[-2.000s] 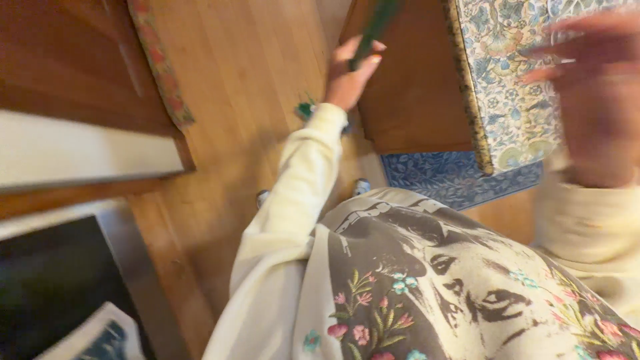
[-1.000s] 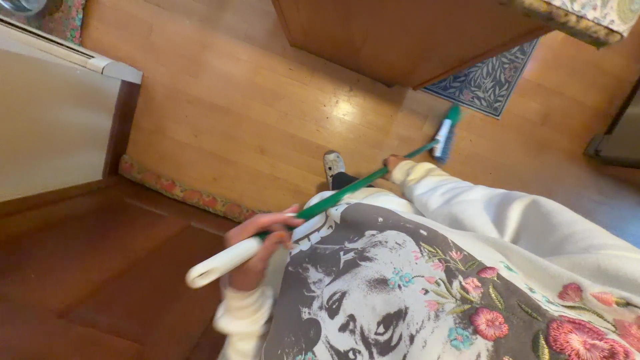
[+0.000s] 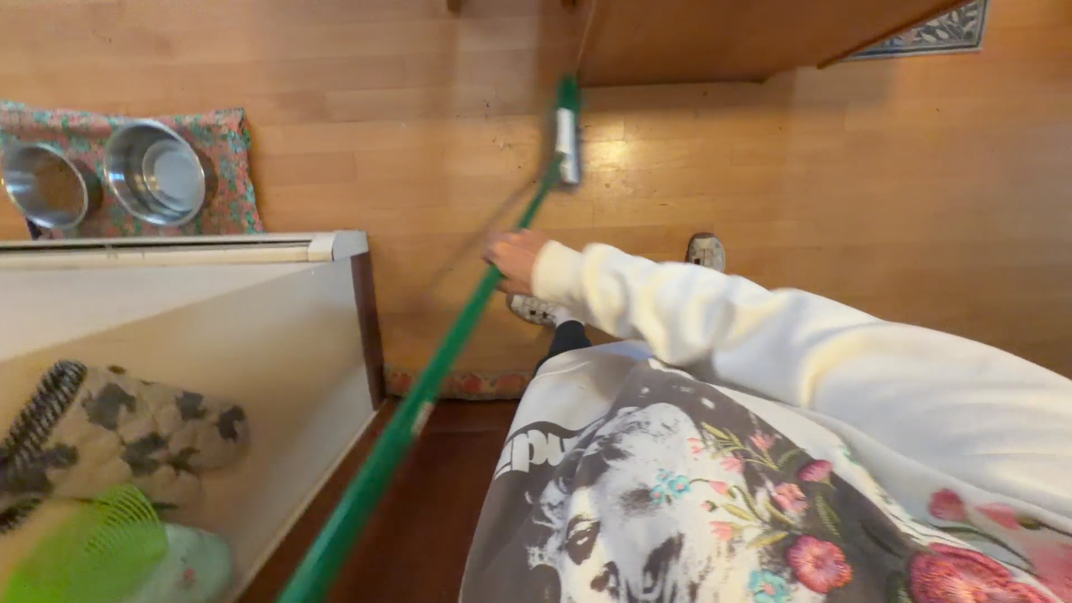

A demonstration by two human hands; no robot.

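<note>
My right hand [image 3: 515, 255] is closed around the lower part of a green broom handle [image 3: 448, 343]. The handle slants from the bottom left up to the blurred green-and-white broom head [image 3: 568, 134]. That head is over the wooden floor, close to the corner of a wooden cabinet. Small dark specks [image 3: 507, 142] lie on the floorboards left of the head. The upper end of the handle runs out of the picture at the bottom left, and my left hand is out of view.
Two metal bowls [image 3: 157, 172] stand on a floral mat [image 3: 230, 167] at the left. Below them is a white-topped half wall [image 3: 335, 335]. The wooden cabinet [image 3: 695, 38] juts in at the top, with a patterned rug [image 3: 938, 33] beyond. My shoes [image 3: 706, 251] are on the floor.
The broom head has moved from beside the patterned rug to the cabinet's other corner. My left hand, on the handle's white end a second ago, has left the view. The view has shifted.
</note>
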